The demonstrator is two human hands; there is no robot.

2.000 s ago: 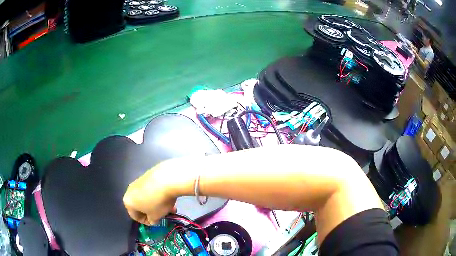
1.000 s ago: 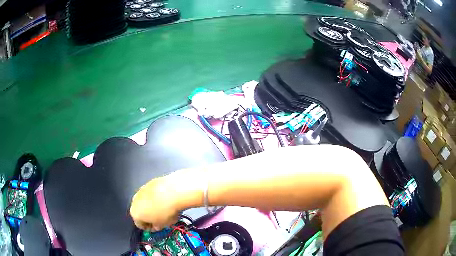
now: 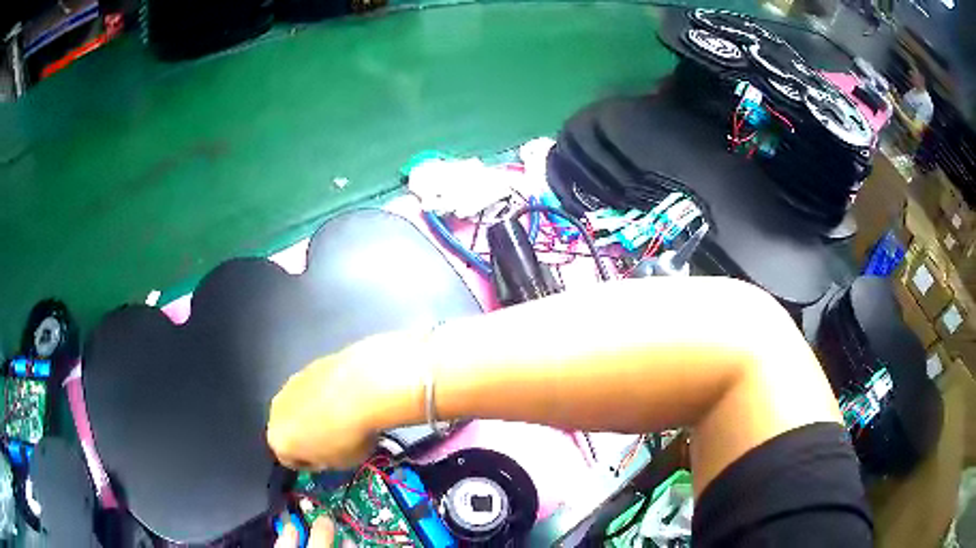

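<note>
A black lobed drum pad body point(image 3: 182, 396) lies matte side up in front of me. At its lower right edge is an open control unit with a green circuit board point(image 3: 362, 501), red and black wires, a blue block point(image 3: 425, 507) and a round speaker point(image 3: 474, 505). My right hand point(image 3: 326, 420) is bent down at the pad's edge just above the board. Its fingers are curled and their tips are hidden, so what they hold does not show. Only fingertips of my left hand point(image 3: 307, 532) show at the bottom edge, over the board's left part.
An electric screwdriver point(image 3: 517, 260), blue-handled tool, white cloth point(image 3: 460, 186) and squeeze bottle point(image 3: 672, 260) lie beyond my forearm. Stacked pads point(image 3: 765, 161) stand at right. Another open unit point(image 3: 26, 405) lies far left. Cartons and a person are at far right.
Fingertips of my left hand have come into view at the bottom edge. My right hand stays at the pad's edge above the board. The whole view has shifted slightly.
</note>
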